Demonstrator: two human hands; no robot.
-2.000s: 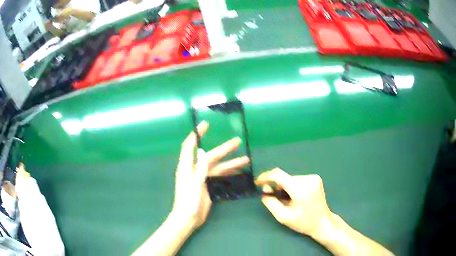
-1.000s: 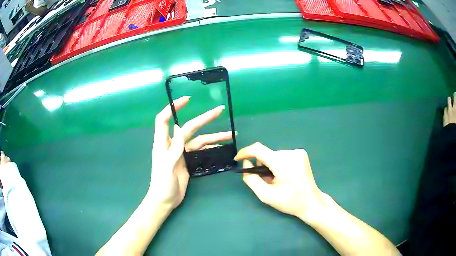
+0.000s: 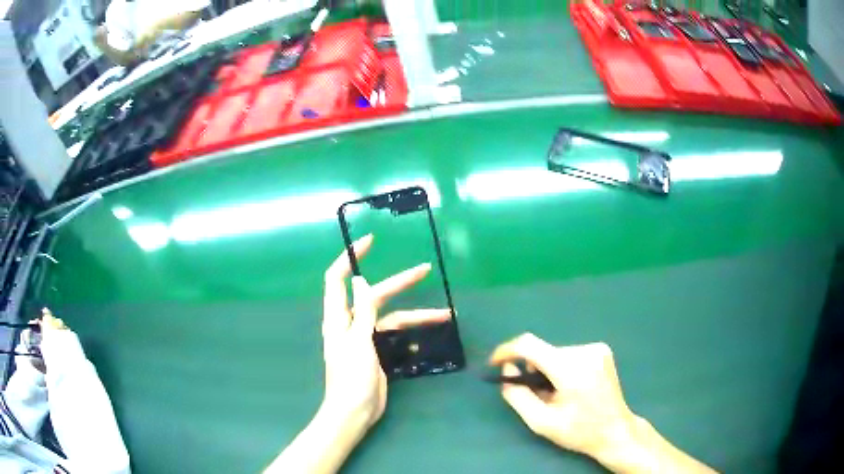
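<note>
A black phone middle frame (image 3: pixel 418 356) stands out over the green bench, its solid lower plate toward me and its notched end away. My left hand (image 3: pixel 356 343) holds it from the left and underneath; several fingers show through the large opening. My right hand (image 3: pixel 574 393) is to the right of the lower plate, apart from it. It holds dark tweezers (image 3: pixel 525 376) between thumb and fingers, blurred, tips pointing left toward the frame's lower right corner. The tips do not touch the frame.
A second phone frame (image 3: pixel 654 173) lies on the glossy green bench at the upper right. Beyond the edge are a red tray (image 3: pixel 278 88), a black tray (image 3: pixel 130 125) and another red tray (image 3: pixel 703 83). A person's pale sleeve (image 3: pixel 83 398) is at the left.
My right hand and the tweezers have moved right, away from the frame's lower corner. The second frame sits further left relative to the trays. The camera view has shifted.
</note>
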